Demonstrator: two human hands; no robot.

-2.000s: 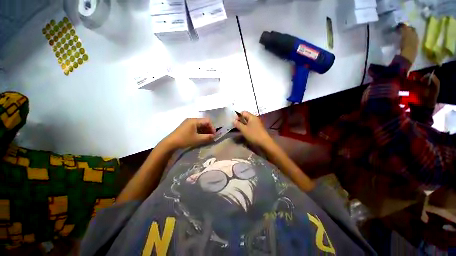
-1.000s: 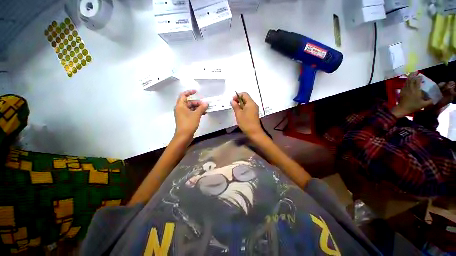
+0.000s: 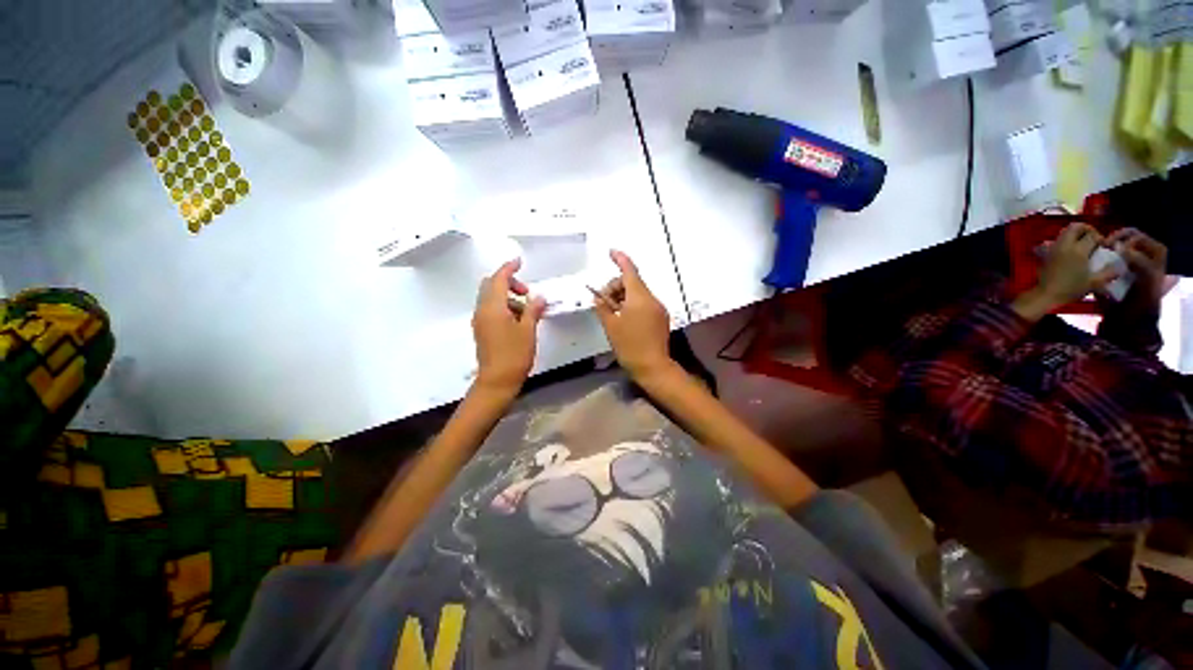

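A small white carton [image 3: 565,296] lies between my hands near the table's front edge; its outline is partly washed out by glare. My left hand [image 3: 505,327] holds the carton's left end with thumb and fingers. My right hand [image 3: 633,317] is at the carton's right end and holds a short thin dark cutter [image 3: 599,296], mostly hidden by the fingers. Two more white cartons, one at the left [image 3: 421,238] and one just behind [image 3: 550,223], lie beyond my hands.
Carton stacks [image 3: 550,76] stand at the back. A blue heat gun [image 3: 814,164] and a thin olive-gold strip [image 3: 869,102] lie right. Gold stickers [image 3: 190,160] and a white roll [image 3: 241,56] are left. People sit on both sides.
My hands moved from the table's front edge forward onto the table around the carton. The right-hand neighbour's hands came back from the table and hold a white piece.
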